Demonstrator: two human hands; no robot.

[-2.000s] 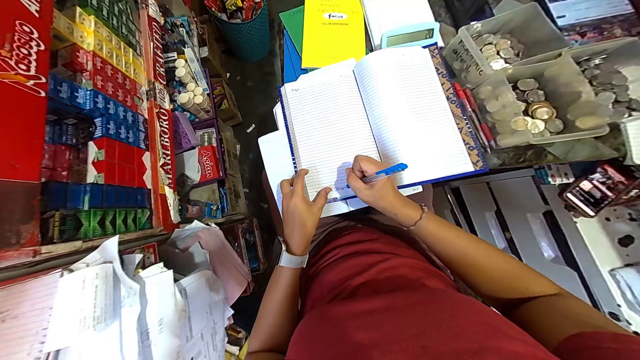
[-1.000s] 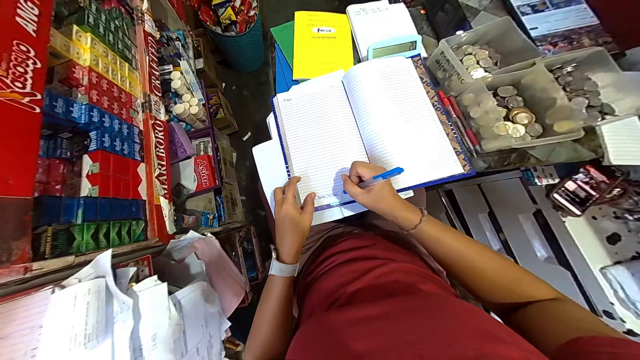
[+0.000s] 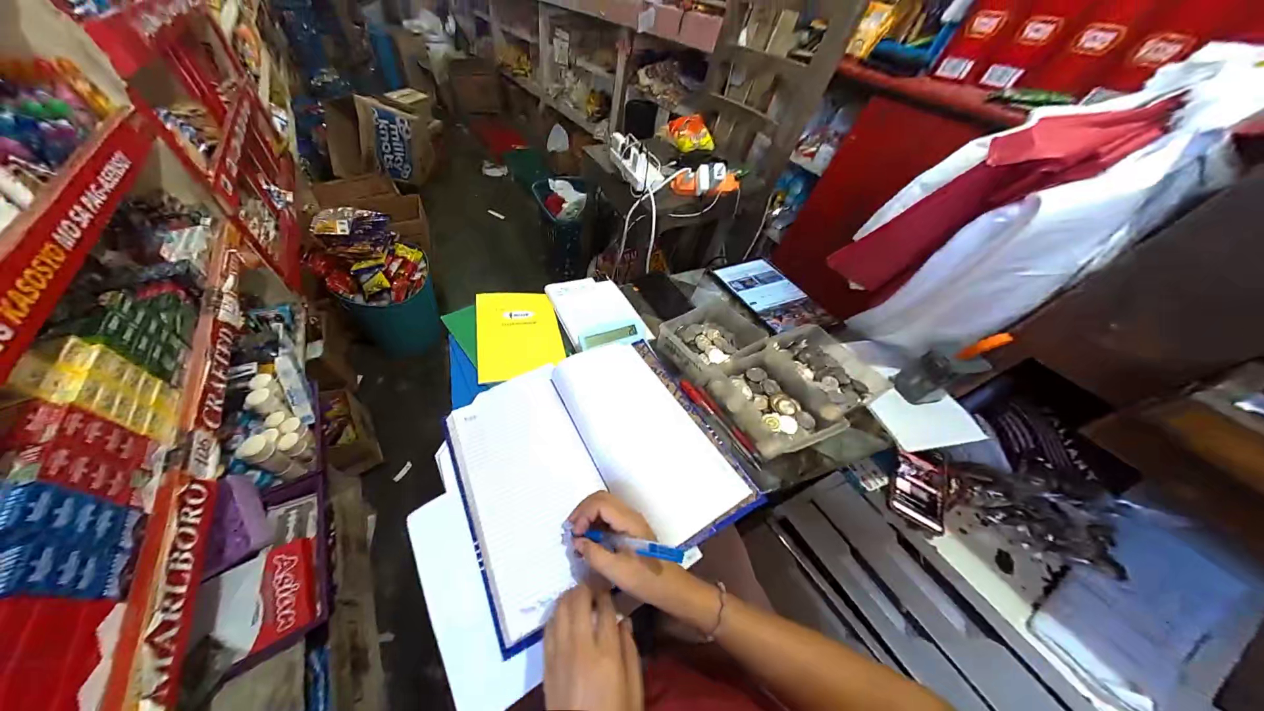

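Observation:
An open ruled notebook [image 3: 528,484] with a blue cover edge lies before me, a little handwriting low on its left page. My right hand [image 3: 622,548] holds a blue pen [image 3: 647,546] over the lower inner part of that page. Fingers together, my left hand [image 3: 591,647] rests at the notebook's bottom edge, close to the right hand. White paper [image 3: 444,592] shows from under the book. Beyond it are a yellow notebook [image 3: 518,338] and a light-blue calculator [image 3: 608,334]. Red pens [image 3: 716,413] lie along its right side.
Divided plastic trays [image 3: 780,446] of coins stand right of the notebook, with a tablet [image 3: 770,291] behind. A phone [image 3: 918,491] lies further right. Cigarette packs [image 3: 79,464] fill the left shelves. A teal bin [image 3: 395,321] of snack packets and cardboard boxes [image 3: 380,138] stand on the floor.
The view has tilted up, showing more of the shop. The pen stays in my right hand over the left page. My left hand has come closer to the right hand.

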